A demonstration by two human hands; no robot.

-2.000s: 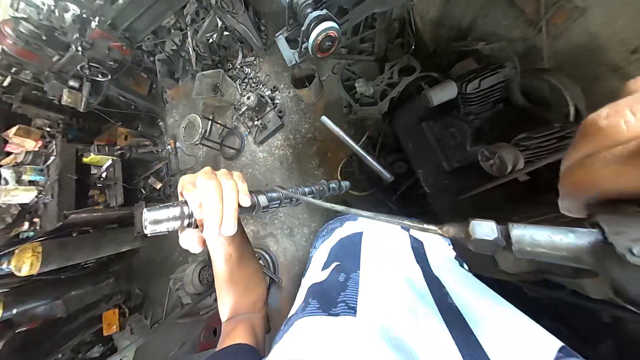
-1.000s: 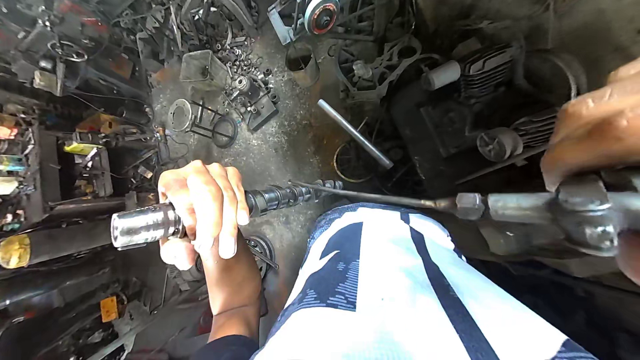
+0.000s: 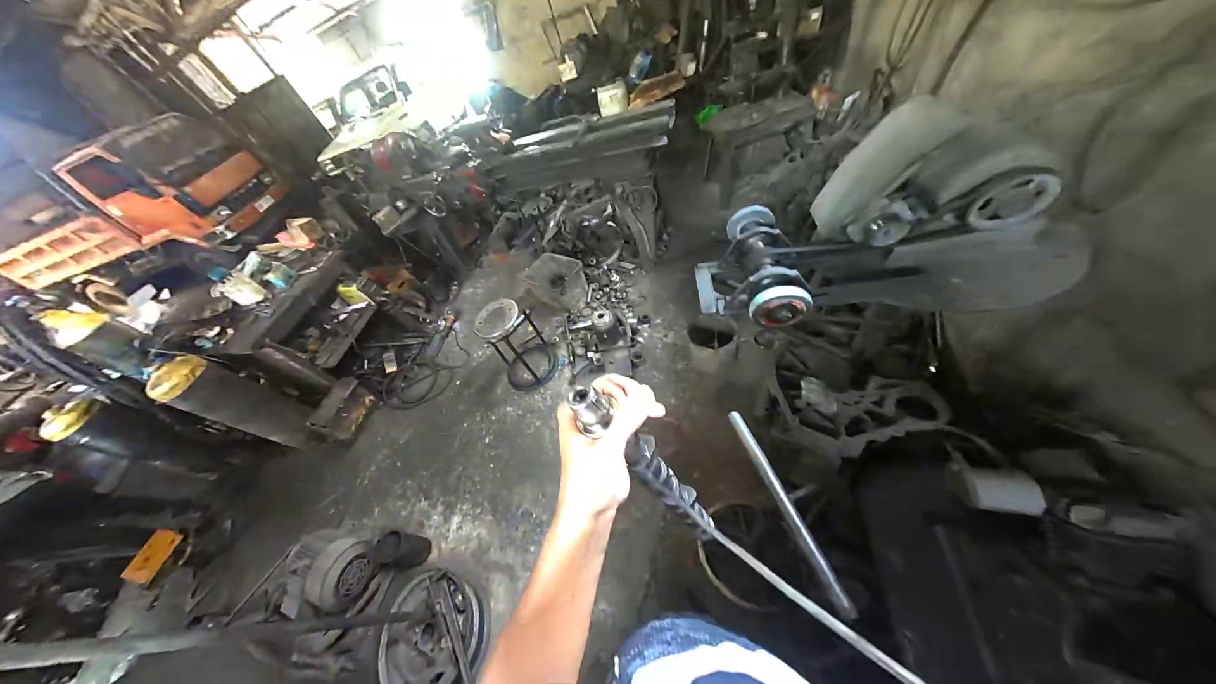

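My left hand (image 3: pixel 600 446) is closed around the bright metal end of a dark shaft with lobes, which looks like a camshaft (image 3: pixel 669 484). The shaft's hollow end (image 3: pixel 587 408) pokes out above my fingers, and its dark part slants down to the right. A thin metal rod (image 3: pixel 798 594) meets the shaft's far end and runs off the lower right edge. My right hand is outside the view. My clothed lap (image 3: pixel 708 651) shows at the bottom.
A round-topped metal stool (image 3: pixel 497 320) and a bin (image 3: pixel 555 279) stand ahead amid loose metal parts. To the right are a belt-grinding machine (image 3: pixel 782 304) and a leaning metal bar (image 3: pixel 788 508). An electric motor (image 3: pixel 339 570) and a spoked wheel (image 3: pixel 432 622) lie lower left.
The view has tilted up to the wider workshop. My right hand, seen earlier at the right with a metal tool, has left the frame. My left hand still holds the shaft.
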